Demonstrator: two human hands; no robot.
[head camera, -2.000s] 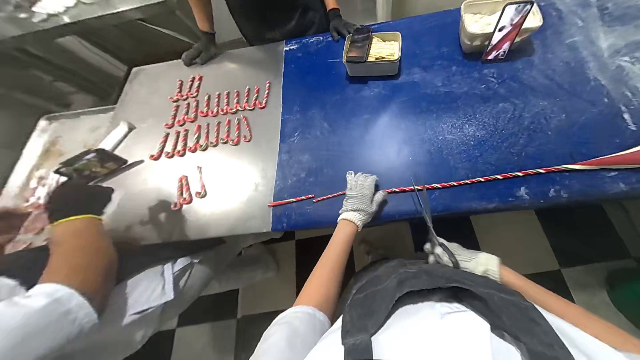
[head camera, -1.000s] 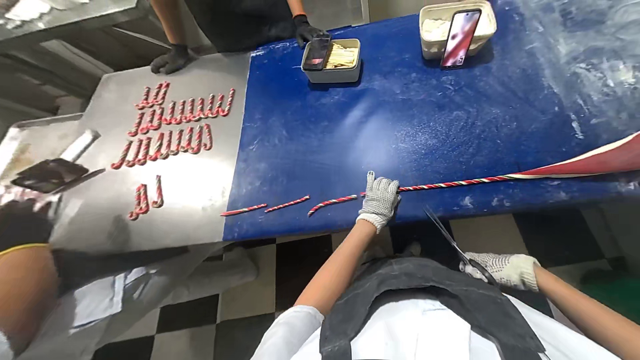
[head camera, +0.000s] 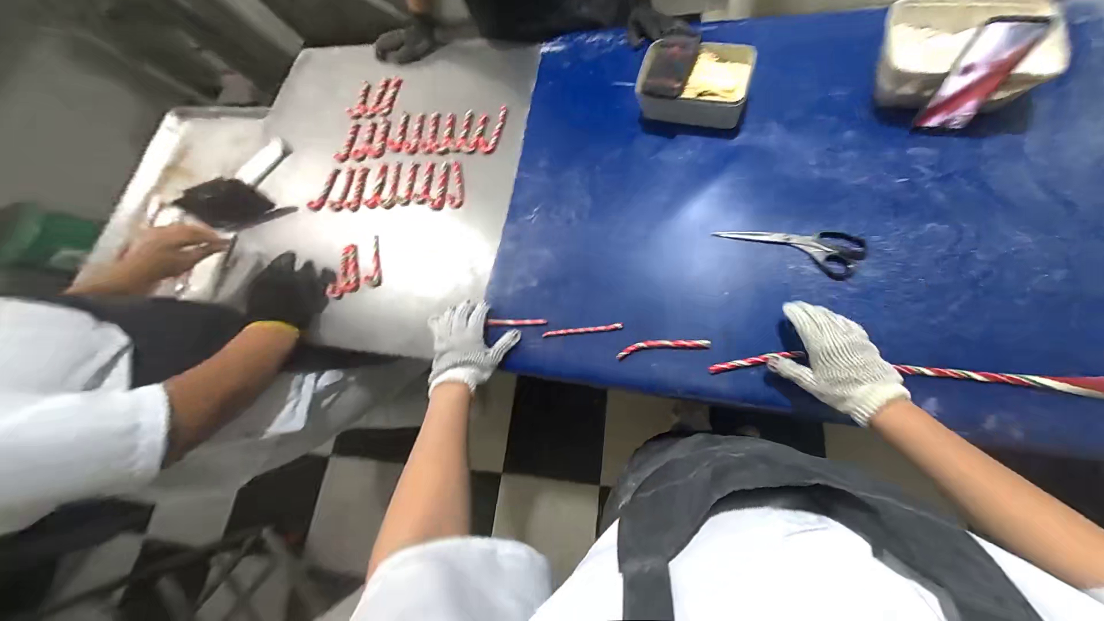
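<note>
My left hand, in a white knit glove, rests fingers spread where the steel top meets the blue mat, at the end of a short striped candy piece. My right hand, gloved alike, lies flat over the long red, white and green candy rope, its thumb by the end lying leftward; what is under the palm is hidden. Between my hands lie a thin candy piece and a thicker, bent one. Above my right hand, scissors with black handles lie on the blue mat.
Rows of candy canes lie on the steel top. A metal container and a plastic tub, phones leaning on both, stand at the back. A co-worker's black-gloved hand is at left; another person stands across.
My right hand has let go of the scissors, now on the mat, and has come onto the rope. My left hand has moved left, off the rope. More cut pieces lie on the mat than two seconds ago.
</note>
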